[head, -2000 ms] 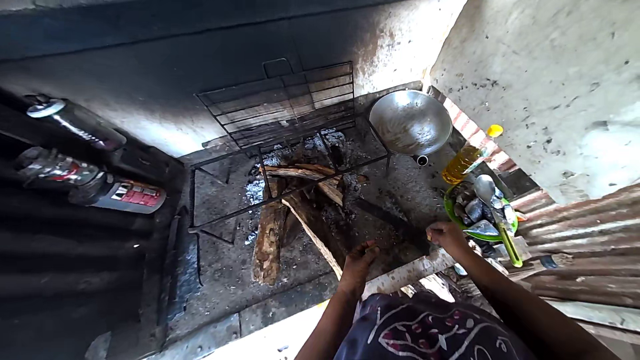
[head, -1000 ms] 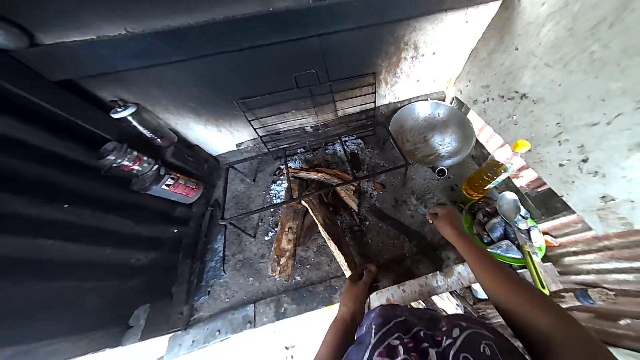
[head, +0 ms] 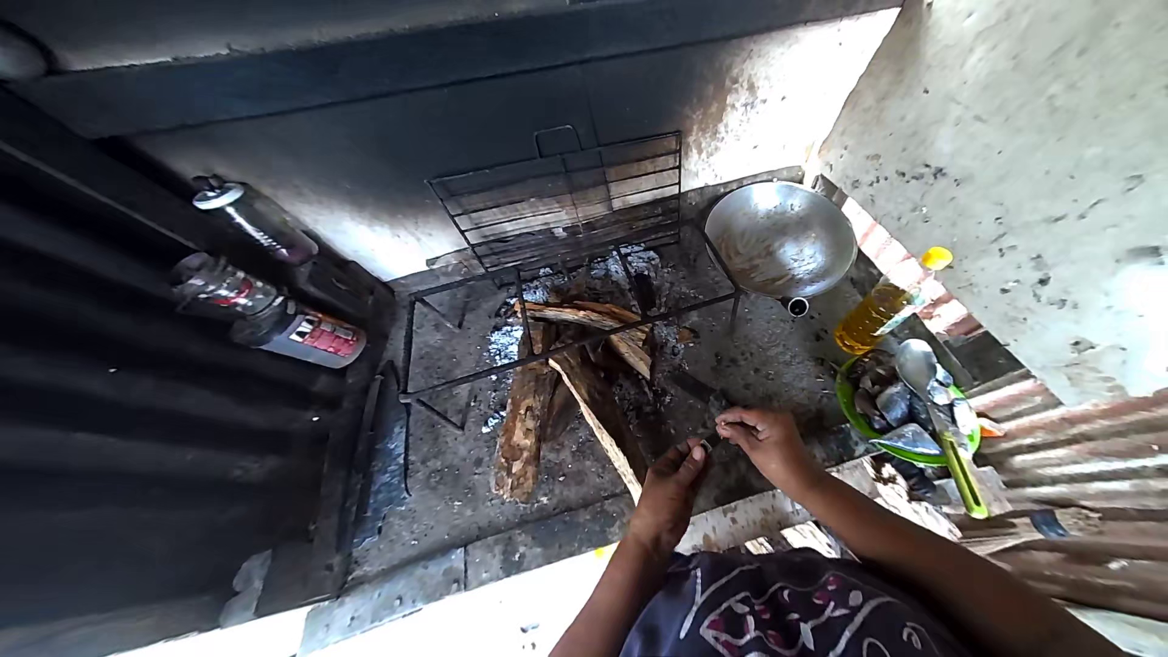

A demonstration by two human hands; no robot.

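My left hand (head: pixel 673 488) and my right hand (head: pixel 762 443) are close together over the front of the hearth. A small dark object (head: pixel 711 441) is pinched between the fingertips of both; what it is cannot be told. Just beyond my right hand lies a dark, flat piece (head: pixel 695 385). Left of my hands, split firewood (head: pixel 525 424) and another split log (head: pixel 598 411) lie under a black metal stand (head: pixel 547 362), their far ends among grey ash (head: pixel 504 344). No flame shows.
A metal wok (head: pixel 780 237) stands back right, near a wire grill rack (head: pixel 566 196) against the wall. At right are an oil bottle (head: pixel 871 319) and a green bowl (head: pixel 853 411) of fish with a spoon (head: pixel 917 365) across it. Bottles (head: pixel 315 338) line the left.
My left hand has come away from the log's near end and moved up and right to meet my right hand. The small dark object now shows between them.
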